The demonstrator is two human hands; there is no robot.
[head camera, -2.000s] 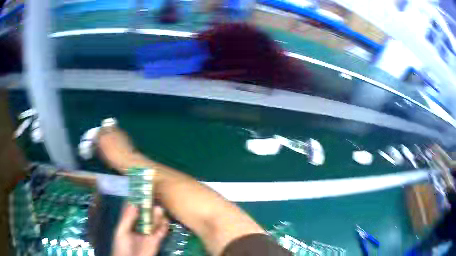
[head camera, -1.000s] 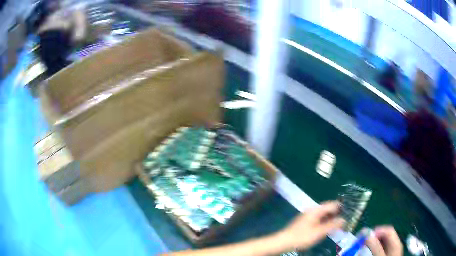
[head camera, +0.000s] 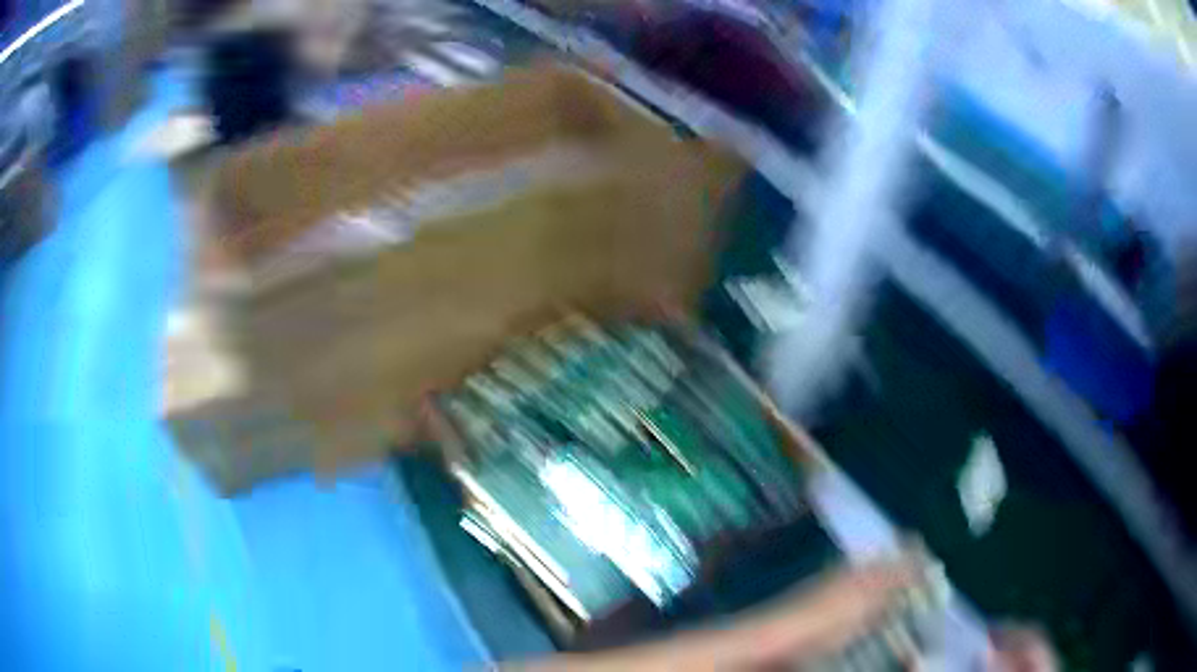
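Observation:
The picture is strongly blurred. My left hand (head camera: 873, 588) is at the bottom right, its fingers on a pale green, striped PCB panel (head camera: 906, 628), which it appears to hold. My right hand (head camera: 1024, 649) shows only in part at the bottom edge, right of the panel; its fingers and anything in them cannot be made out. An open carton of green PCB panels (head camera: 656, 453) lies left of and beyond my left hand. One white housing part (head camera: 982, 486) lies on the dark green surface beyond my hands.
A large open brown box (head camera: 460, 269) stands behind the PCB carton. A pale upright post (head camera: 860, 217) rises beside the pale rail (head camera: 853, 519). Blue floor (head camera: 105, 499) is at left. A blue bin (head camera: 1100, 361) is at far right, and a dark red heap (head camera: 729, 66) at the top.
The view has shifted, so the cartons and post appear further right. My left hand now overlaps the PCB panel. My right hand is lower and further cut off, and the blue item near it no longer shows.

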